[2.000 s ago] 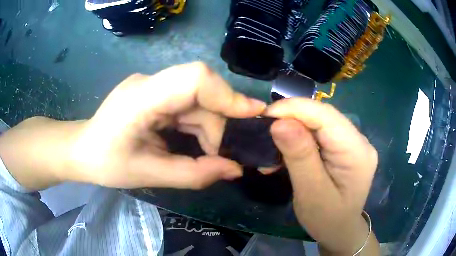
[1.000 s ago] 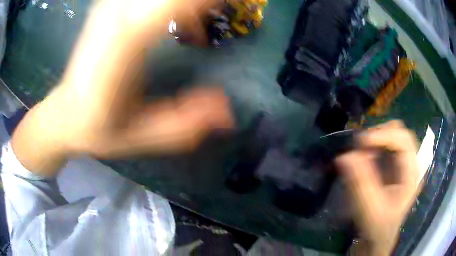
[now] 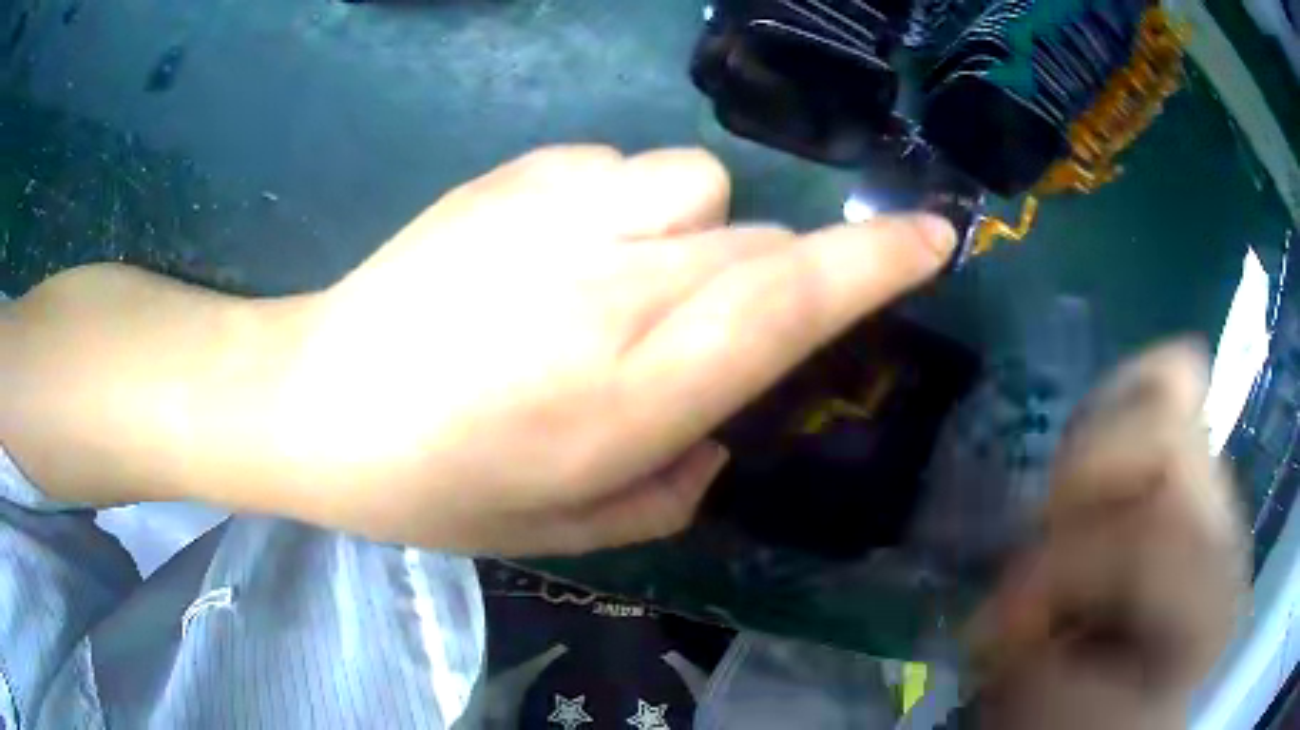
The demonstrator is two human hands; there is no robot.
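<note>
My left hand [image 3: 542, 364] reaches across the middle, palm side hidden, with its index fingertip on or just over a small display module [image 3: 965, 228] with an orange tail. Whether it grips the module is hidden. A dark square shape [image 3: 841, 478] with a thin yellow strip across it lies below that finger, partly covered by the hand. My right hand [image 3: 1126, 556] is blurred at the lower right; what its fingers hold cannot be told.
A row of black covers [image 3: 806, 86] stands at the top centre. Beside it is a row of display modules with teal tabs [image 3: 998, 114] and an orange fringe. A white paper piece [image 3: 1243, 342] lies near the right edge. Striped sleeve at lower left.
My hands were together on a dark piece, then moved apart. My left hand came back from the upper left to the module by the rows. My right hand is lower and blurred.
</note>
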